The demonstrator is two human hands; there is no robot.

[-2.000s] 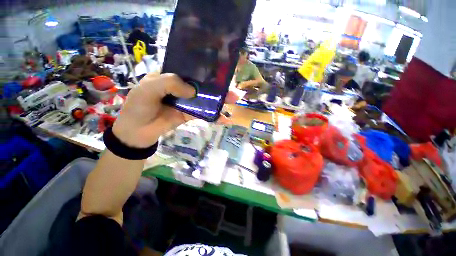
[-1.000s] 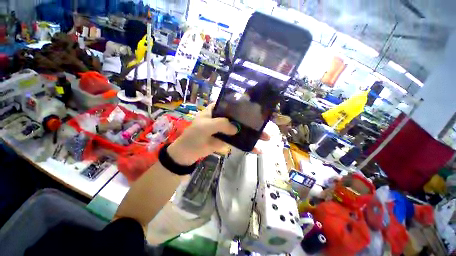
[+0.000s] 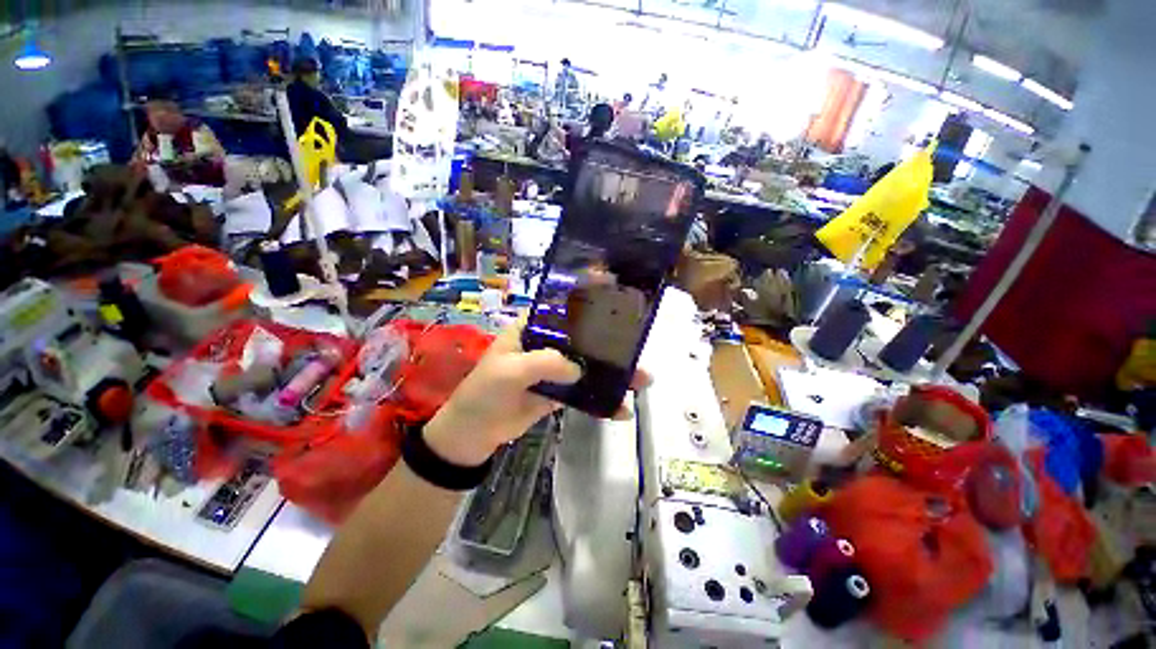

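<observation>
My left hand (image 3: 501,396) comes in from the lower left, with a black band at the wrist. It is shut on a smartphone (image 3: 615,273), gripping its lower end, thumb on the front and fingertips at the far edge. The phone is raised above the table, tilted right, its screen dark with a dim workroom picture. Behind and below it stands a white sewing machine (image 3: 716,577). A grey parts tray (image 3: 510,488) with small metal pieces lies left of the machine. My right hand is out of view.
Red bags and a red basket (image 3: 241,425) of small items lie left. A lit control box (image 3: 776,441), purple and black cones (image 3: 839,596) and bulging red bags (image 3: 906,552) are right. A beige sheet (image 3: 463,609) lies near the green front edge. People sit farther back.
The view has swung and levelled out over the last two seconds. The phone now appears lower and smaller than in the first frame, and my left hand still grips it.
</observation>
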